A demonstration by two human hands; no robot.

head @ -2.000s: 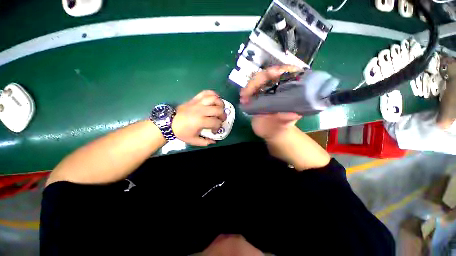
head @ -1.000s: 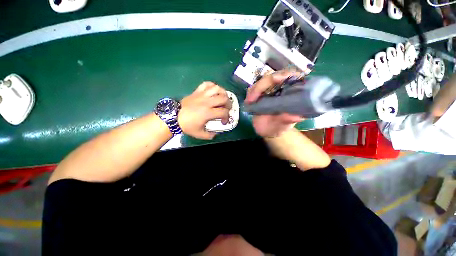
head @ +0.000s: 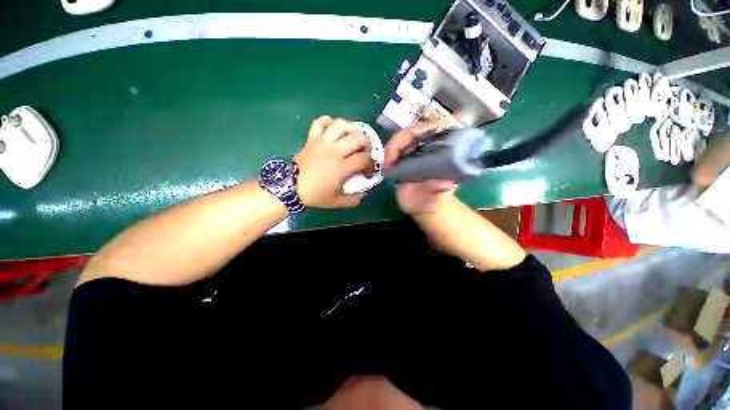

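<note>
My left hand [head: 332,160], with a watch on the wrist, is closed over a white device housing [head: 370,164] on the green bench and hides most of it. My right hand [head: 420,172] is shut on the grey electric screwdriver [head: 432,163], which lies nearly level with its nose at the housing's right edge. The screwdriver is blurred, and its bit cannot be made out. The silver screw feeder [head: 472,72] stands just beyond my right hand, with a dark rod inside it.
A white housing [head: 27,147] lies at the far left. Many white pieces [head: 624,112] stand in rows at the right, near another person's sleeve [head: 668,216]. The black cable [head: 544,144] crosses the right side. A red crate [head: 588,224] is below the bench edge.
The screwdriver's nose has come up to the housing's edge, and its rear end and cable have swung left. The feeder and far-left housing sit slightly shifted in the view.
</note>
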